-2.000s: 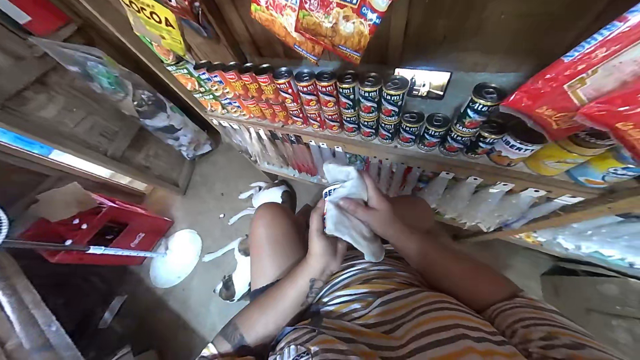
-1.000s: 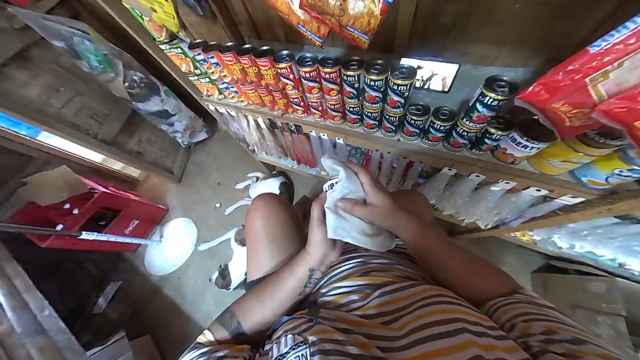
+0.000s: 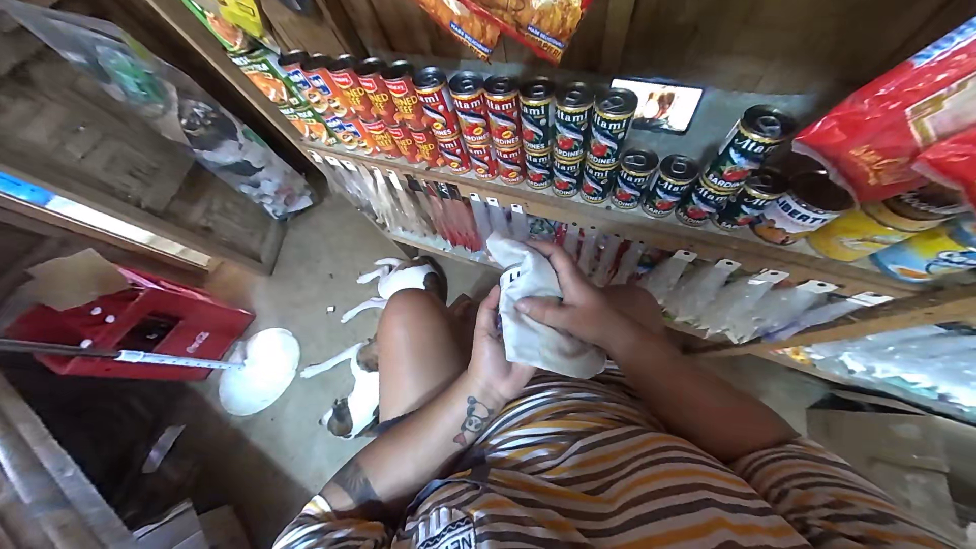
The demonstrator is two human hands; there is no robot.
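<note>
Over my lap, both hands hold a can wrapped in a white cloth (image 3: 537,324); only a strip of its lettered label shows at the cloth's left edge. My left hand (image 3: 492,347) grips the can from the left and below. Across the cloth from the right lies my right hand (image 3: 576,301), its thumb pressed on the fabric. Beyond them, sardine cans (image 3: 576,141) and corned beef cans (image 3: 400,107) stand stacked two high on a wooden shelf (image 3: 656,232). A can with a white label (image 3: 797,213) stands toward the shelf's right end.
Packets (image 3: 679,286) hang below the shelf, and a phone (image 3: 657,105) with a lit screen leans behind the cans. Two dogs lie on the floor by my leg, one (image 3: 354,396) nearer. At left are a red crate (image 3: 152,324) and a white round lid or dish (image 3: 261,371).
The cloth has shifted around the can between my hands, and its lower part now spreads wider. Both hands keep their hold. The dogs and the shelf goods stay where they were.
</note>
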